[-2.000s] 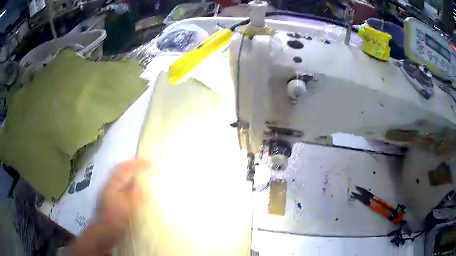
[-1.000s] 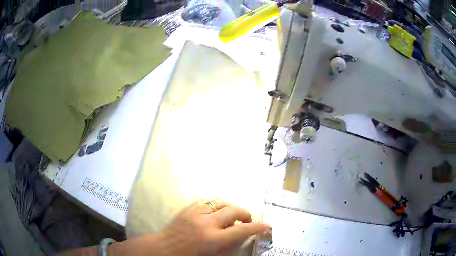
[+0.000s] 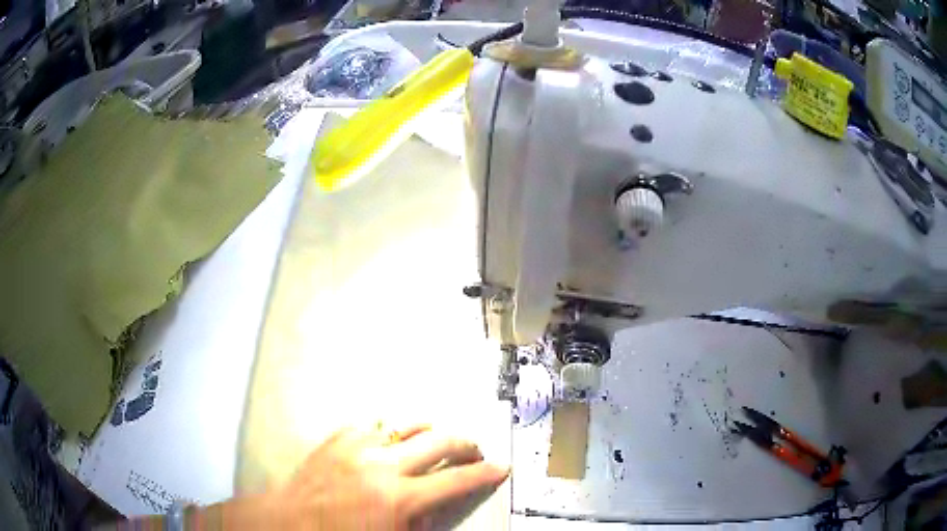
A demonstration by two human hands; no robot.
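Note:
A long pale olive cloth panel (image 3: 343, 259), washed out to white-yellow by the light, lies left of the sewing machine (image 3: 582, 135). Its right edge runs beside the presser foot (image 3: 508, 373). My left hand (image 3: 384, 479) lies flat on the panel's near part, fingers pointing right toward the cloth's edge, below the foot. A ring and a wrist band show on it. It presses on the cloth rather than pinching it. My right hand is not in view.
A stack of darker olive panels (image 3: 125, 239) lies at the left. A yellow lamp-like body (image 3: 395, 119) hangs over the panel's far end. Orange-handled snips (image 3: 791, 448) lie on the bed at right. A yellow block (image 3: 815, 95) sits on the arm, near a control panel (image 3: 914, 99).
My left hand has gone from the panel's left edge to its near right part, and over the last second shifted slightly left in the picture. The camera view has also shifted.

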